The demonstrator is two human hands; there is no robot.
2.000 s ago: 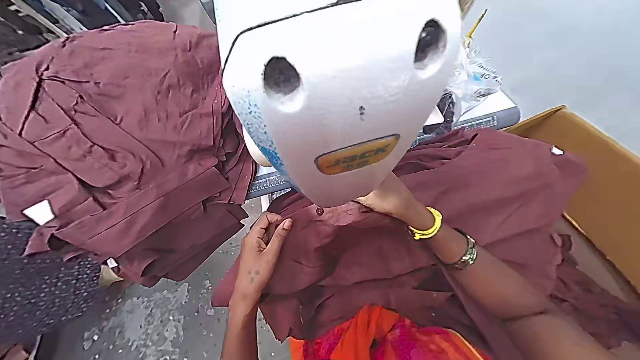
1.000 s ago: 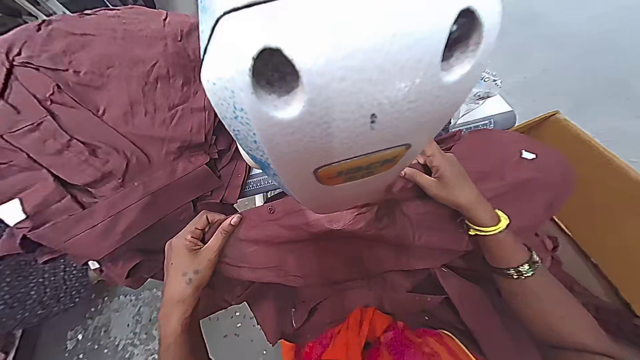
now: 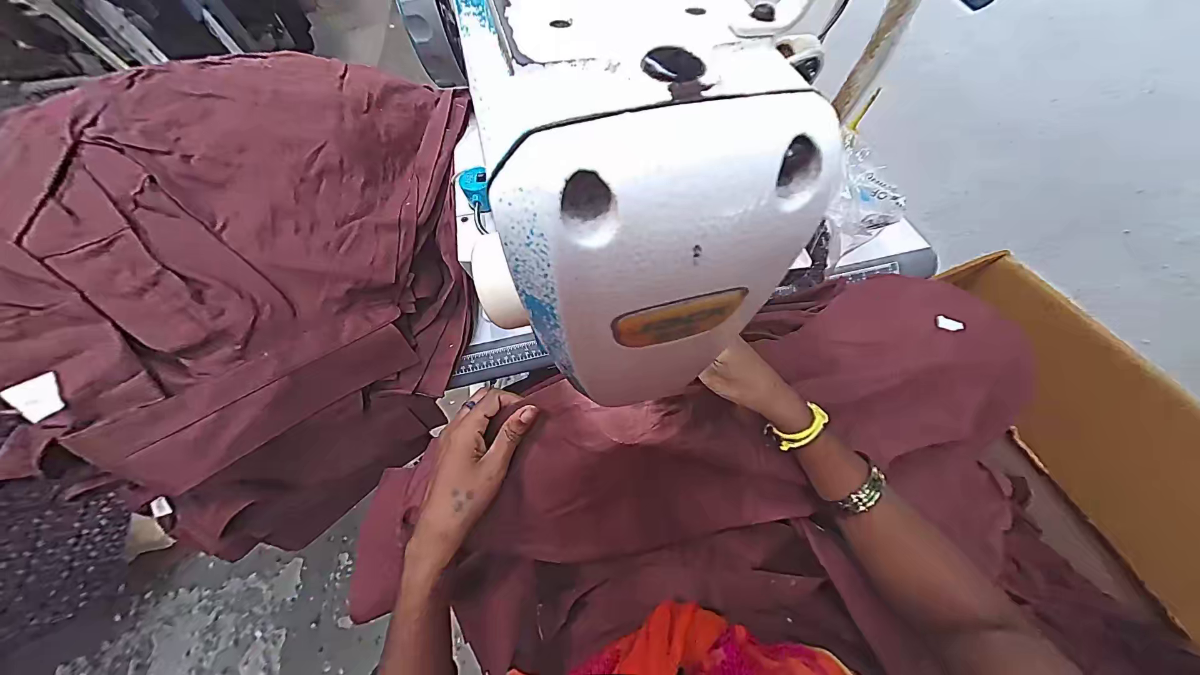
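Note:
A white industrial sewing machine head [image 3: 656, 216] stands in the centre, hiding its needle area. Maroon fabric [image 3: 637, 487] lies under it and drapes over my lap. My left hand [image 3: 478, 459] holds the fabric's edge between thumb and fingers, left of the machine head. Behind the lower right of the head, my right hand [image 3: 745, 375] is at the cloth, its fingertips mostly hidden, so its grip cannot be told. A yellow bangle and a patterned one circle my right wrist and forearm.
A large heap of maroon garments [image 3: 234, 234] sits at the left, beside the machine bed with its printed ruler [image 3: 502, 361]. At the right stands a brown cardboard box [image 3: 1106, 422]. Clear plastic wrapping [image 3: 867, 202] lies behind the machine, and dark dotted cloth [image 3: 61, 553] hangs lower left.
Both hands have shifted relative to the machine since one second ago: my left hand is closer to its head, and my right hand has gone further behind it. The view has also shifted.

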